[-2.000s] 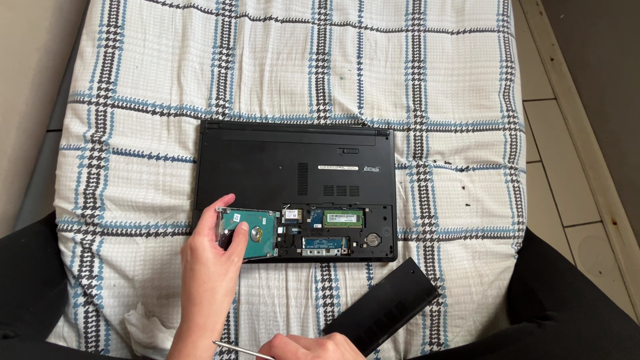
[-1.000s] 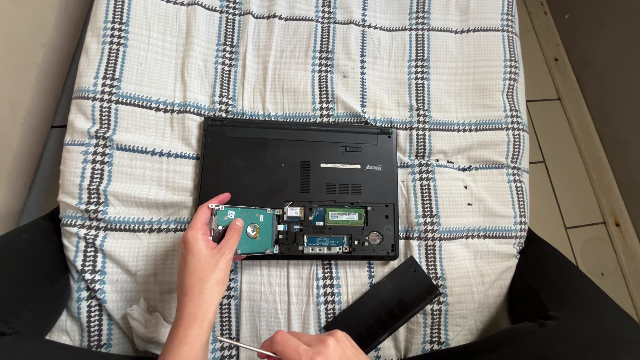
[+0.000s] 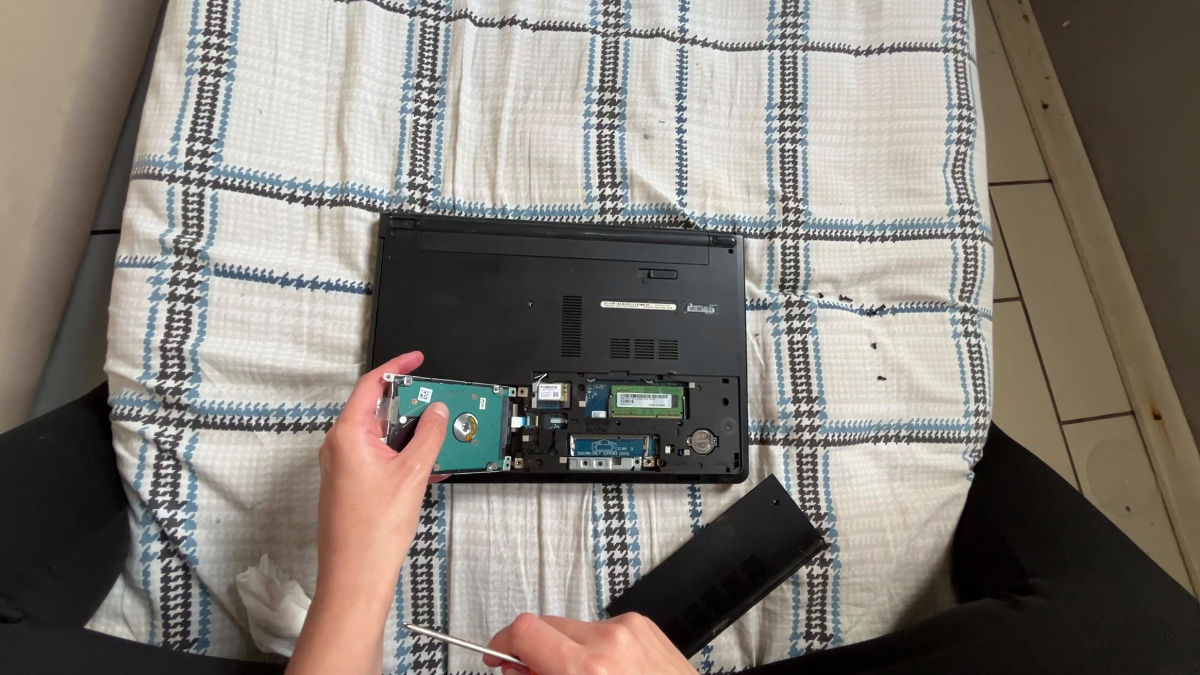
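Note:
A black laptop (image 3: 469, 281) lies bottom side up, its lower compartment uncovered. My left hand (image 3: 380, 469) grips a hard drive (image 3: 478, 431) with a green circuit board and metal bracket, thumb on top, at the compartment's left end. Right of the drive show a green memory module (image 3: 647, 401), a small wireless card (image 3: 551, 394) and a round coin cell (image 3: 701, 442). Near the bottom edge my right hand (image 3: 591, 647) holds a screwdriver (image 3: 459, 642), its metal shaft pointing left; the handle is mostly hidden. The black cover panel (image 3: 722, 562) lies beside that hand, below the laptop.
A plaid cloth (image 3: 694, 122) covers the soft surface under the laptop. Several small dark screws (image 3: 874, 345) are scattered on it to the right. A crumpled white tissue (image 3: 272, 605) lies at lower left. My legs in black are at both sides.

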